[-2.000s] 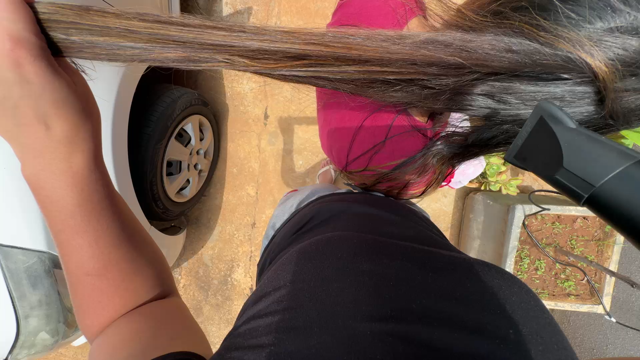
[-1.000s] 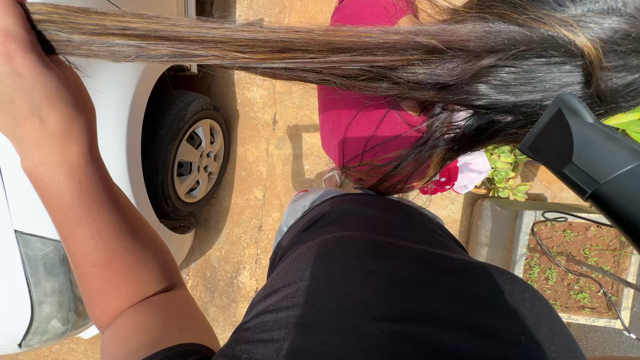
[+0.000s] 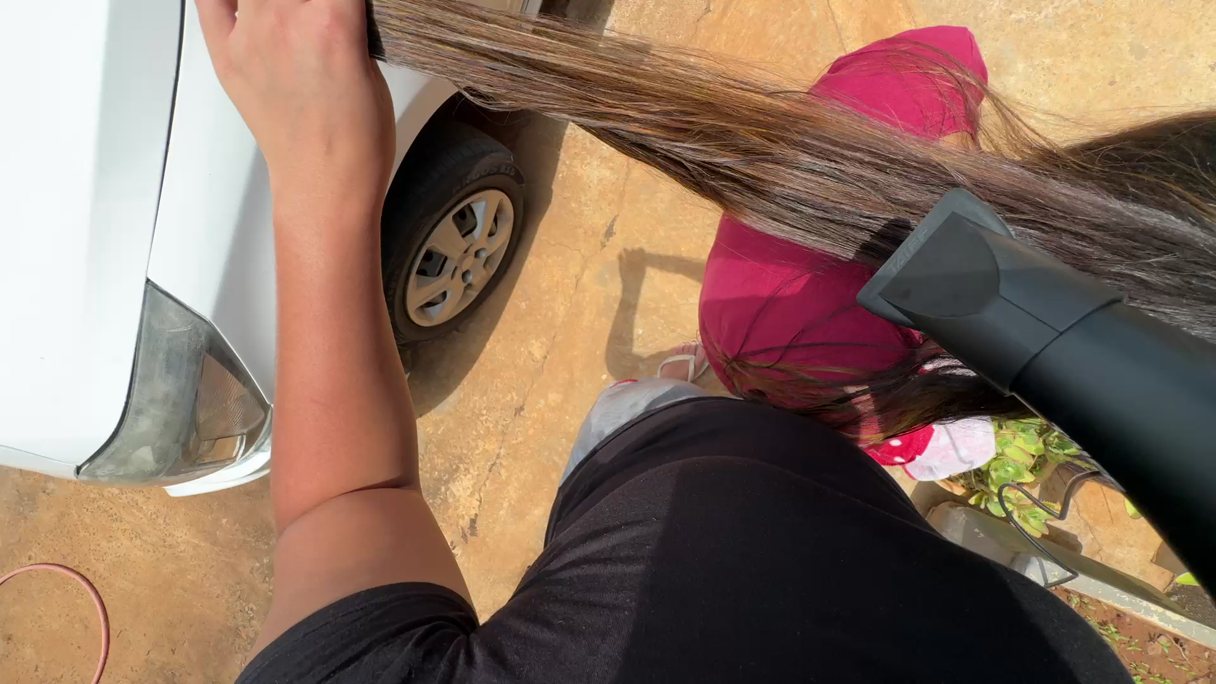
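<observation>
Stretched across the top of the view is a long section of brown hair (image 3: 703, 133), belonging to a person in a magenta garment (image 3: 798, 294). My left hand (image 3: 299, 71) grips its far end at the upper left, fingers partly cut off by the frame's top edge. From the right edge a black hair dryer (image 3: 1092, 370) reaches in. Its flat nozzle (image 3: 950, 266) overlaps the lower side of the hair, and whether they touch I cannot tell. My right hand is outside the picture. Darker loose strands (image 3: 855, 389) hang over the magenta cloth.
A white car (image 3: 85, 190) with its wheel (image 3: 465, 252) and headlight (image 3: 180, 399) stands at the left. A pink hose (image 3: 95, 598) curves at the lower left. Green plants (image 3: 1021, 456), a black cord (image 3: 1031, 522) and a planter's edge (image 3: 1130, 598) are at the lower right.
The view has shifted and turned. The dryer's nozzle now lies over the lower edge of the stretched hair, where earlier it was below and to the right. My left hand keeps its hold.
</observation>
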